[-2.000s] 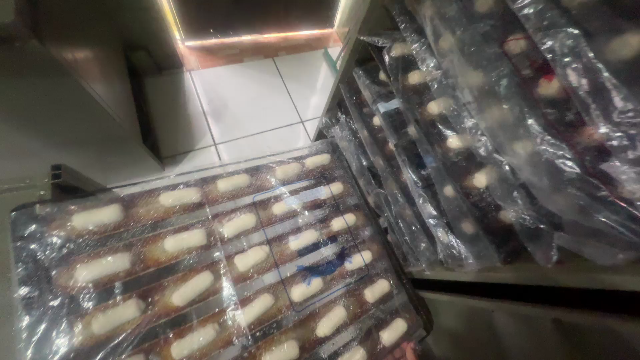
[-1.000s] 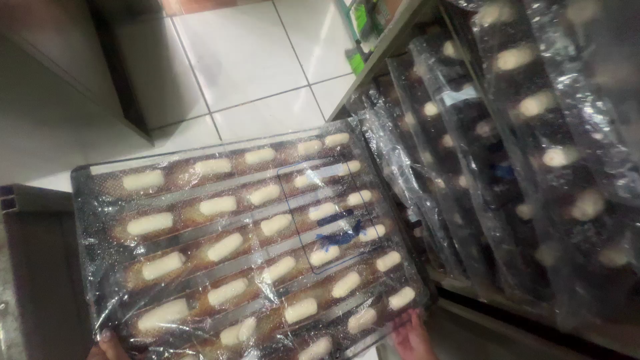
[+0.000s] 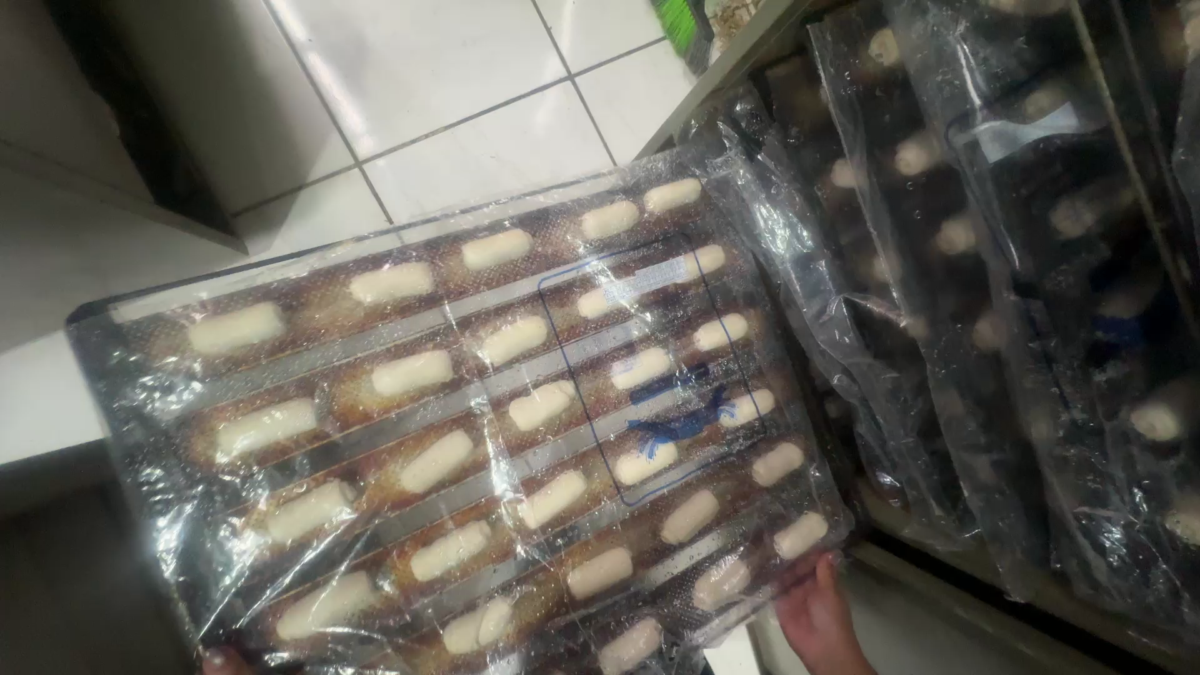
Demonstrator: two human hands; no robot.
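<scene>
A baking tray with perforated channels lies tilted across the middle of the head view, wrapped in a clear plastic bag with blue print. Through the bag several pale dough rolls show in rows. My right hand grips the tray's near right corner, its fingers at the rim. At the near left corner only the fingertips of my left hand show, at the bagged edge; the rest of that hand is out of frame.
To the right stands a rack of several plastic-wrapped trays with dough pieces. White floor tiles lie beyond the held tray. Green broom bristles show at the top. A grey cabinet-like panel is at the left.
The bagged tray fills more of the view and sits lower beside the rack. My left hand shows less than a second ago; my right hand stays at the near right corner.
</scene>
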